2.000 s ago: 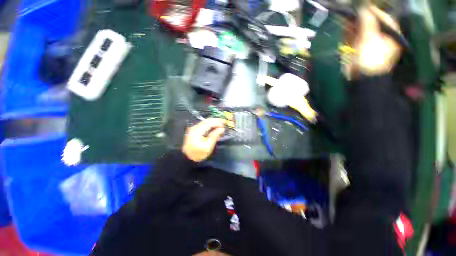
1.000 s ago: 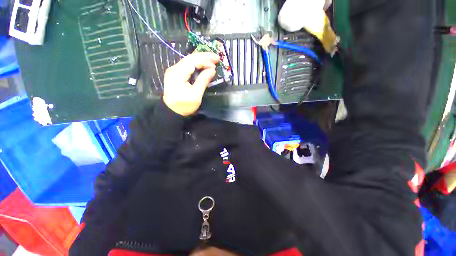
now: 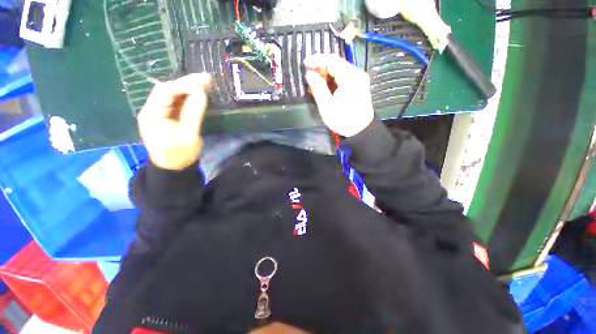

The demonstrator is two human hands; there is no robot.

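The front cover [image 3: 257,95] lies on the black ribbed mat [image 3: 297,49], its square frame pale-edged with a dark centre. A small green circuit board [image 3: 253,40] lies slanted over its upper part, with a red wire running up from it and thin coloured wires across the cover. My left hand [image 3: 174,121] is left of the cover, fingers curled, thumb and fingertips slightly apart. My right hand [image 3: 341,92] is right of the cover at the mat, thumb and index close together; whether something small is between them cannot be told. Neither hand touches the board.
Blue-handled pliers [image 3: 394,46] lie right of the mat, partly behind my right hand. A tool with a whitish wrap and dark handle [image 3: 469,66] points to the bench's right corner. A white frame part [image 3: 44,22] is upper left. Blue bins [image 3: 62,189] stand left, the green conveyor [image 3: 536,130] right.
My left hand has let go of the board and moved left. My right hand has come back from the far right to beside the cover. The cover and board now show uncovered.
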